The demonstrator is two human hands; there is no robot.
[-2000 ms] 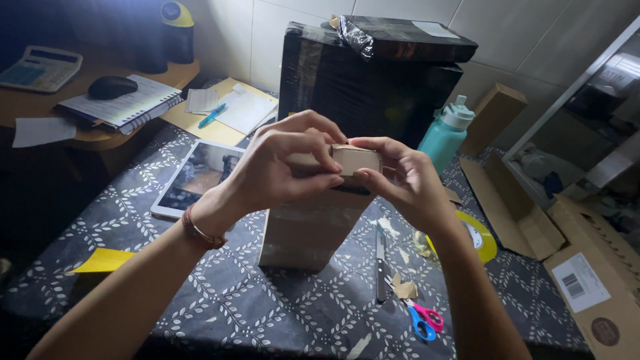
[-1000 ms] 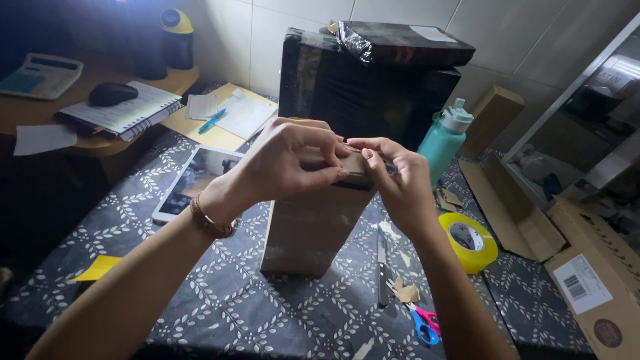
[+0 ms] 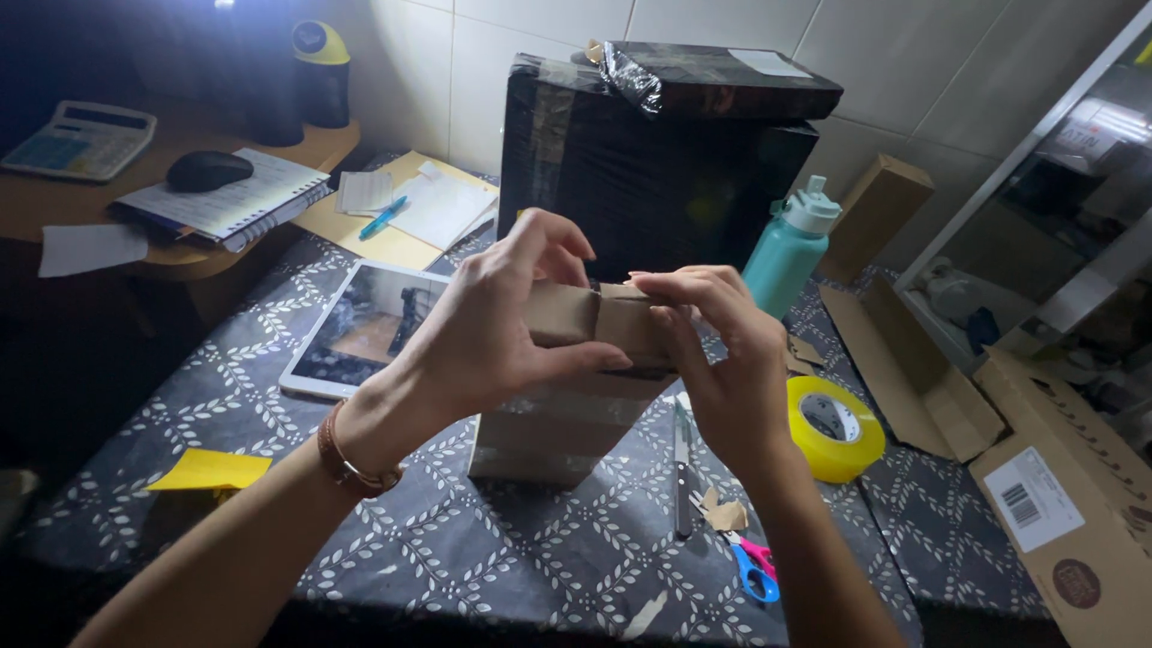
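Observation:
A tall, narrow cardboard box (image 3: 558,436) stands upright on the patterned tablecloth, with clear tape around its side. At its top are brown cardboard pieces or flaps (image 3: 562,313) with a seam between them. My left hand (image 3: 490,315) grips the left part of that top, thumb along the near side and fingers behind. My right hand (image 3: 720,333) holds the right part, fingertips on the upper edge. A kitchen knife (image 3: 682,477) and scissors with blue and pink handles (image 3: 754,567) lie to the right of the box, beside a torn cardboard scrap (image 3: 724,513).
Behind stands a large black-wrapped box (image 3: 648,171) with a flatter one (image 3: 720,81) on it. A teal bottle (image 3: 787,252), yellow tape roll (image 3: 835,429) and cardboard boxes (image 3: 1062,504) are on the right. A tablet (image 3: 360,333), papers (image 3: 441,207) and yellow paper (image 3: 211,470) are on the left.
My hands were close together at the box top; now they are farther apart, at its left and right parts, and the seam shows between them.

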